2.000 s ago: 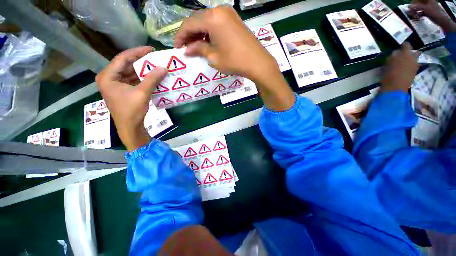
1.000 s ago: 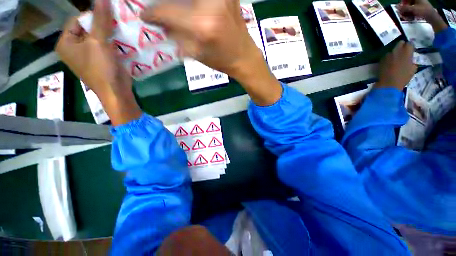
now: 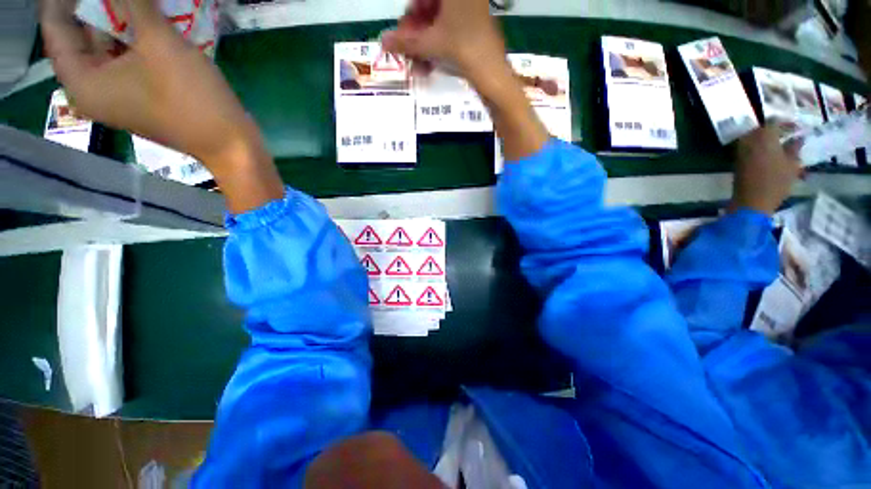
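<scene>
My left hand [image 3: 143, 86] is at the upper left, partly cut off by the top edge, holding a label sheet [image 3: 196, 21] with red triangles, bent and blurred. My right hand [image 3: 449, 43] is at the top centre, its fingertips at the top right corner of a white product box [image 3: 376, 124]. A warning label [image 3: 389, 61] shows on that corner beside the fingertips; whether the fingers still grip it, I cannot tell. A stack of label sheets [image 3: 399, 277] lies on the near table between my forearms.
More boxes [image 3: 638, 105] lie along the green belt beyond the pale rail [image 3: 420, 202]. A neighbour's hand [image 3: 767, 170] and blue sleeve are at right, with sheets and boxes. A grey frame post [image 3: 72, 181] and white backing strips [image 3: 91, 325] are at left.
My hands have moved apart. The left has gone further left with the sheet, and the right has come away from it to a box. The boxes on the belt show in different positions.
</scene>
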